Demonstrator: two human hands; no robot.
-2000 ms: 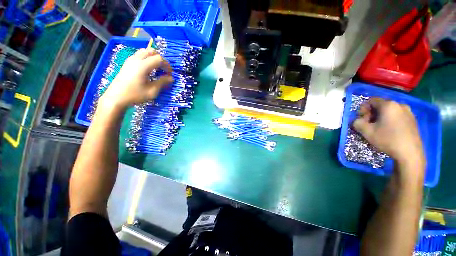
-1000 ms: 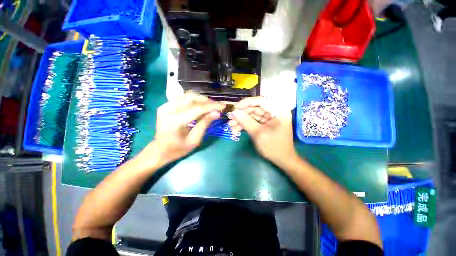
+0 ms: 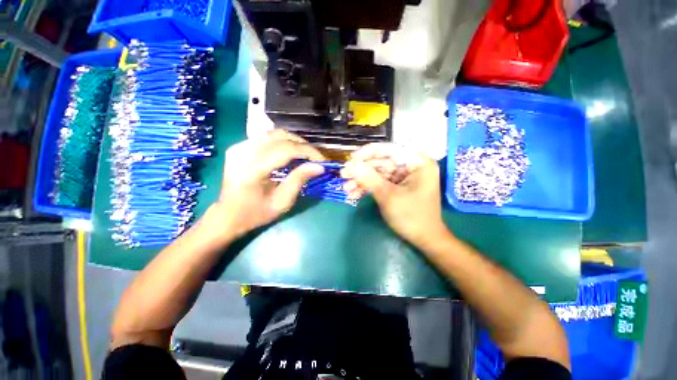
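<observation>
My left hand (image 3: 260, 180) and my right hand (image 3: 397, 185) are close together in front of the crimping press (image 3: 297, 93). A short blue wire (image 3: 332, 165) runs between their fingertips; my left fingers pinch it. My right fingertips are closed at its other end; whether they also hold a terminal is too small to tell. The finished leads (image 3: 326, 187) lie in a loose pile just below the hands, partly hidden by them. A stack of blue wires (image 3: 156, 148) lies at the left. The terminal tray (image 3: 557, 159) at the right holds a silver heap.
Green wires (image 3: 85, 137) lie in a blue bin at far left. A blue parts bin (image 3: 159, 28) stands at upper left. The red bin (image 3: 516, 44) is behind the terminal tray. The finished-goods bin (image 3: 594, 341) sits below the bench edge at lower right.
Both hands have come from the wire stack and the terminal tray to the front of the press. Since one second ago they have barely moved; the blue wire now shows between the fingertips.
</observation>
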